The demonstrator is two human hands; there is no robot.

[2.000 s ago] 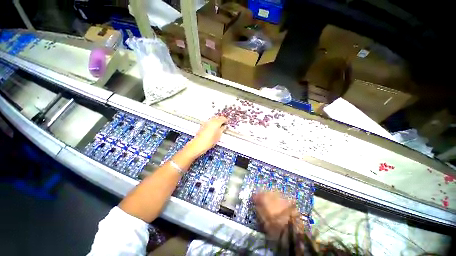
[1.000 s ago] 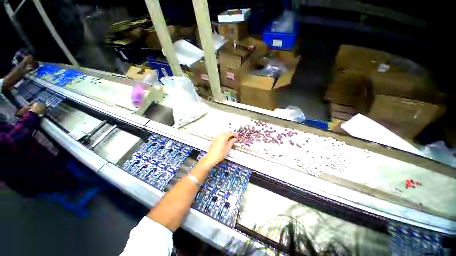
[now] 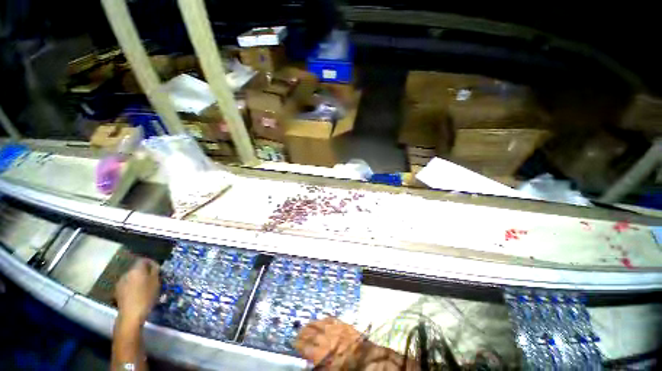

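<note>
Two circuit board panels lie side by side in the channel, the left panel (image 3: 207, 286) and the middle panel (image 3: 301, 297), with a narrow gap between them. My left hand (image 3: 138, 286) is at the left edge of the left panel, blurred; its fingers are too unclear to tell whether they hold anything. My right hand (image 3: 334, 342) is over the lower edge of the middle panel, blurred and partly cut off by the bottom edge. Dark red components (image 3: 308, 206) lie in a loose pile on the white shelf behind.
Another panel (image 3: 555, 330) lies farther right. A clear plastic parts bag (image 3: 185, 170) and a pink-purple object (image 3: 109, 174) stand left on the shelf. Bright red components (image 3: 515, 234) lie right. Cardboard cartons (image 3: 312, 141) stand behind. Hair hangs over the lower middle.
My left hand has left the dark red pile and moved down-left to the left panel. My right hand has come into view at the middle panel. The view has turned right.
</note>
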